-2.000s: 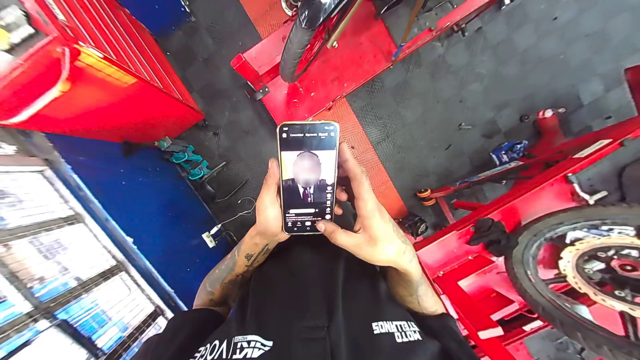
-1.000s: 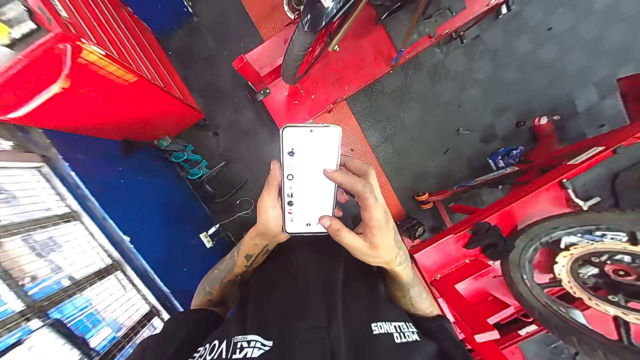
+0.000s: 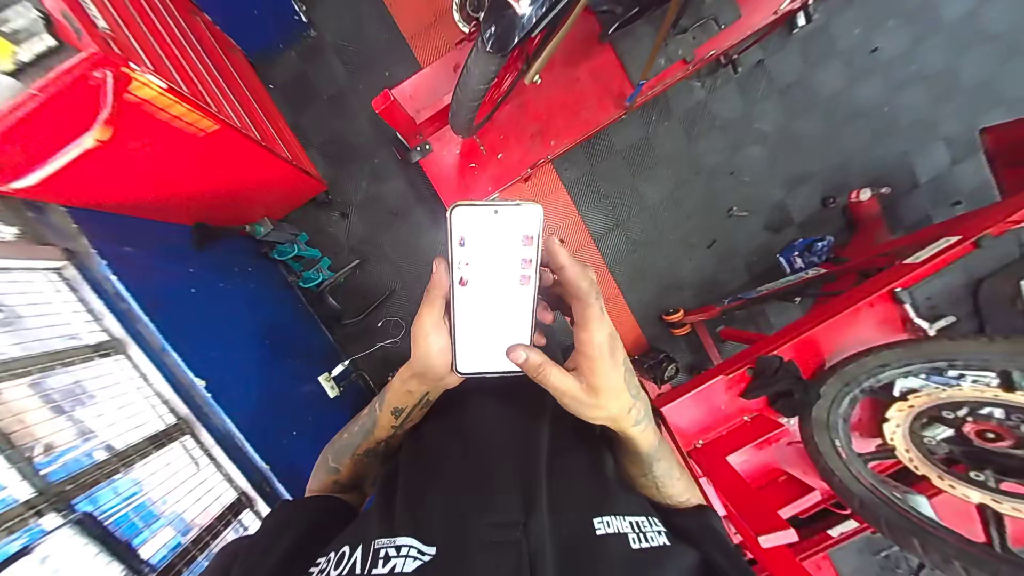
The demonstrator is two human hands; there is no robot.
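A smartphone [image 3: 494, 296] is held upright in front of my chest, its screen mostly white with a few small pictures along both sides. My left hand [image 3: 433, 328] grips its left edge, palm behind it. My right hand [image 3: 582, 344] is at the right edge, with the thumb tip over the lower right corner of the screen and the index finger raised beside the upper right edge. Its other fingers curl partly hidden beside and behind the phone.
A motorcycle's front tire [image 3: 478, 88] rests on a red lift platform [image 3: 524, 120] ahead. On the right, a wheel with brake disc [image 3: 832, 432] lies on a red lift [image 3: 788, 352]. A red cabinet [image 3: 184, 172], blue panel [image 3: 208, 296] and white cable [image 3: 364, 352] are at left.
The phone screen has gone from a picture of a person in a suit to a white page, whose small pictures have since changed. My right index finger has moved off the screen since one second ago.
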